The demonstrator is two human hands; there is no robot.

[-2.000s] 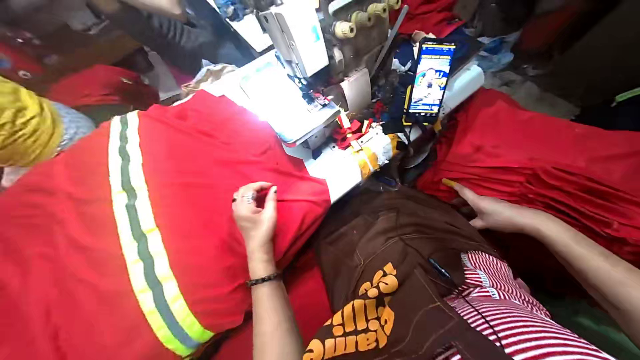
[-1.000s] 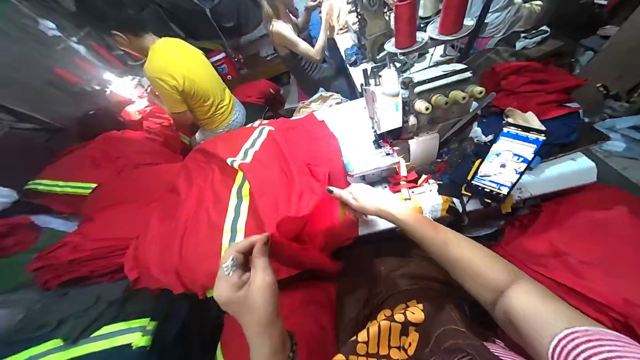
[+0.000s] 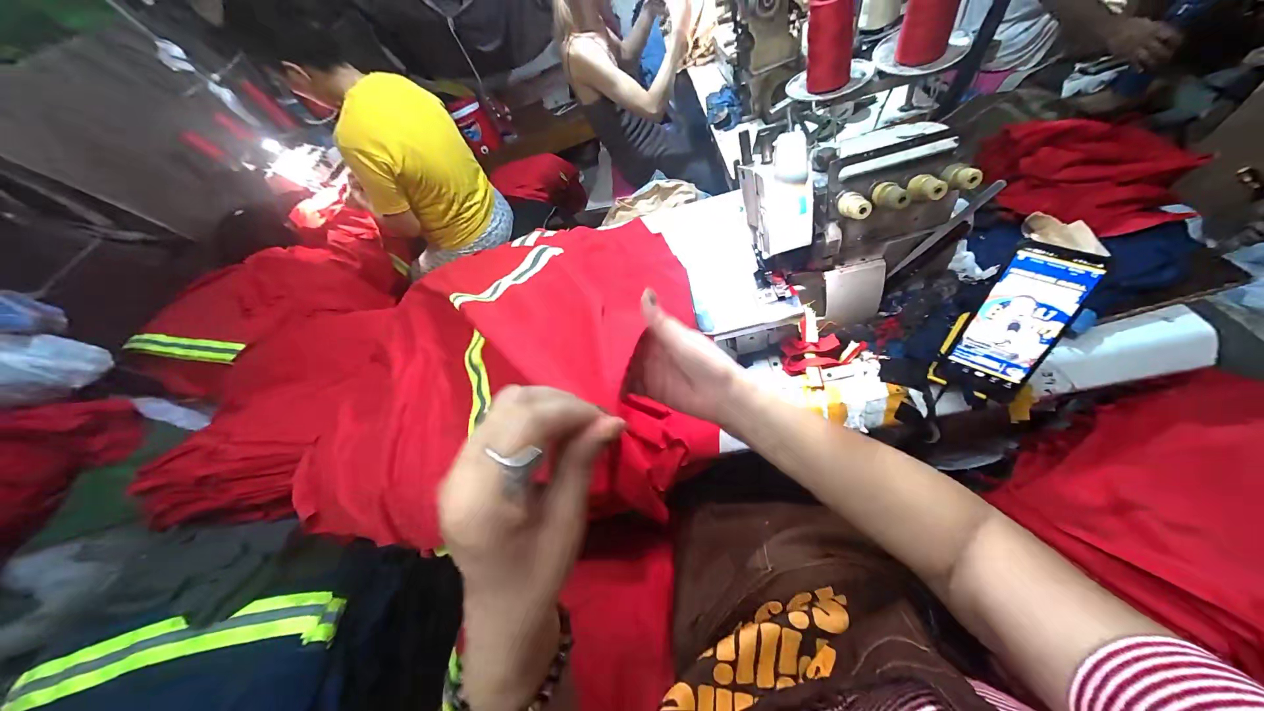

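A red garment with reflective yellow-and-silver tape [image 3: 553,316] spreads over the white bed of an industrial sewing machine [image 3: 785,212] and down toward my lap. My left hand [image 3: 523,474], with a ring, is raised over the garment's near part, thumb and fingertips together; whether cloth is pinched between them cannot be told. My right hand [image 3: 681,370] reaches in from the right and rests against the red cloth near the machine bed, thumb up and fingers partly hidden by the cloth. Brown printed cloth [image 3: 790,602] covers my lap.
A phone with a lit screen [image 3: 1027,316] stands right of the machine, beside red scraps [image 3: 820,351]. Red thread cones [image 3: 829,44] stand behind. Red cloth [image 3: 1155,513] is heaped at right, dark cloth with reflective tape [image 3: 197,632] at lower left. A person in yellow [image 3: 415,158] sits at upper left.
My right hand has moved from the red cloth on the right over to the garment by the machine. My left hand now shows nearer the camera. The view has shifted, showing more of the room.
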